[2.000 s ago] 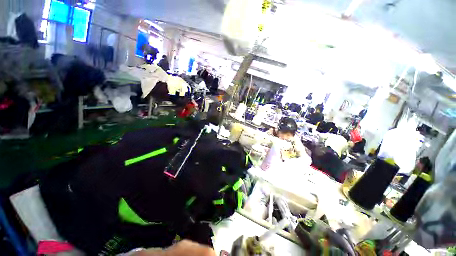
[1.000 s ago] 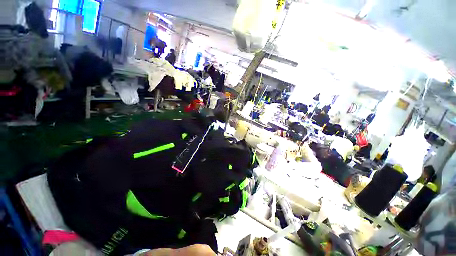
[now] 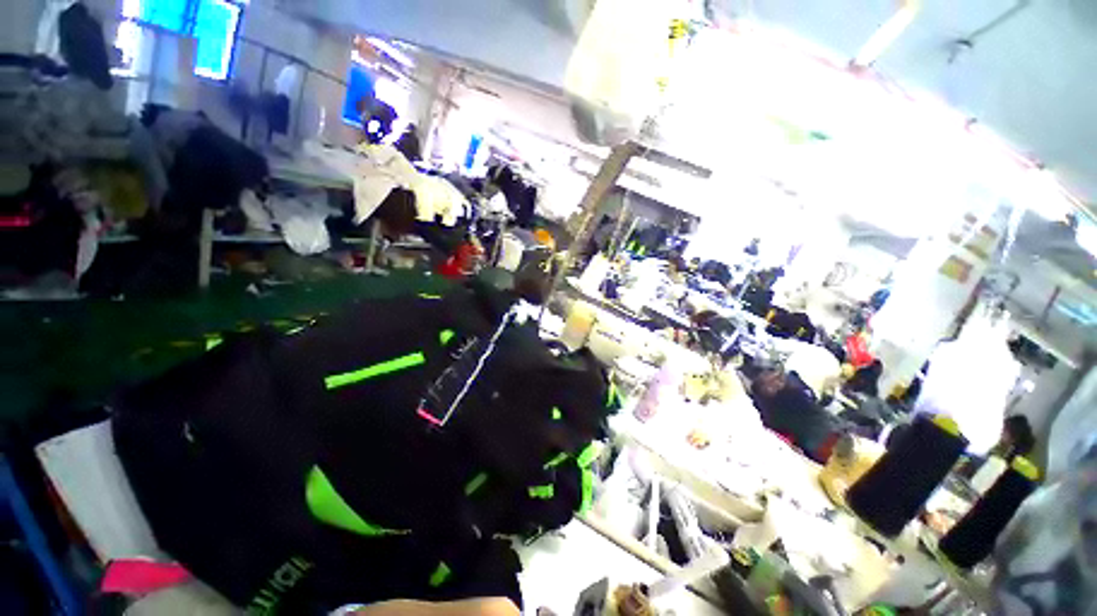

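Note:
A large black garment bundle (image 3: pixel 277 457) with neon green patches lies heaped in front of me, at the left and middle of the view. A green strip (image 3: pixel 375 369) and lettering show on it. A narrow black strip with a white edge and a pink end (image 3: pixel 463 375) lies across its top. A blurred skin-toned shape (image 3: pixel 439 606) is cut off by the bottom edge; I cannot tell which hand or body part it is. No hand shows clearly, and no grip can be seen.
Large black thread cones (image 3: pixel 905 475) stand at the right. Small machine parts and supplies (image 3: pixel 770 584) clutter the white table (image 3: pixel 565 563) at the bottom. A pink piece (image 3: pixel 147 575) lies at lower left. Behind are sewing stations, people and a cloth-laden table.
The view has tilted and shifted slightly, so the bundle sits a little further right than two seconds ago. The skin-toned shape at the bottom edge now shows less. The bundle itself looks unchanged.

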